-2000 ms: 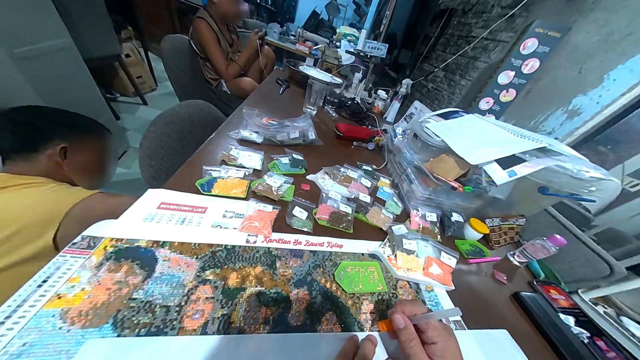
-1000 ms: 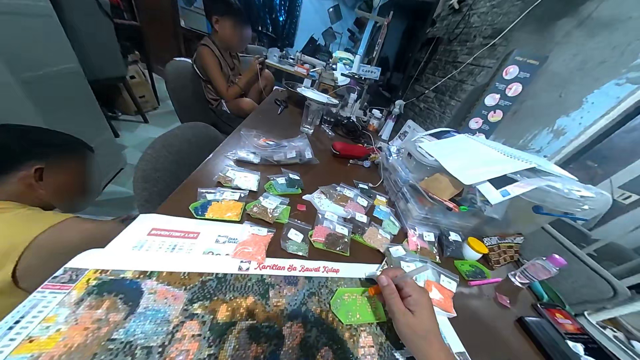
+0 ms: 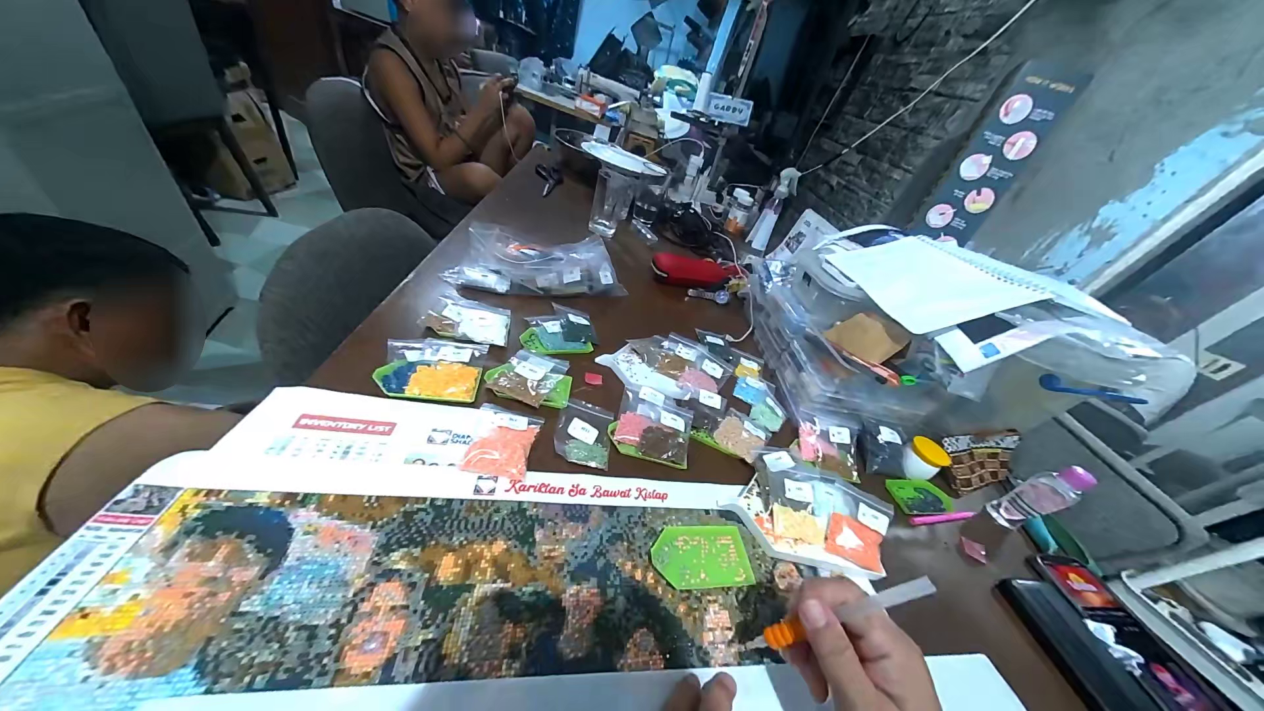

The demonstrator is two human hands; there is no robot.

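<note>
My right hand (image 3: 851, 647) pinches a diamond painting pen (image 3: 785, 634) with an orange grip and a translucent shaft; its tip is at the lower right of the diamond painting canvas (image 3: 474, 583). Only the fingertips of my left hand (image 3: 699, 691) show, resting at the canvas's bottom edge on white backing. A green tray (image 3: 702, 557) holding scattered beads lies on the canvas, above and left of my right hand. Beside it, a white tray (image 3: 810, 528) holds small bags with orange and pale beads. A bag of salmon beads (image 3: 502, 442) lies at the canvas's top edge.
Bead bags and green trays (image 3: 430, 380) spread over the brown table (image 3: 395, 336). A clear plastic bin (image 3: 889, 365), a bottle with a pink cap (image 3: 1042, 496) and a phone (image 3: 1076, 583) are at right. One person in yellow (image 3: 99, 444) sits at left, another sits farther back (image 3: 434, 118).
My right hand has moved from the green tray down to the canvas's lower right with the pen. My left fingertips, out of view one second ago, show at the bottom edge.
</note>
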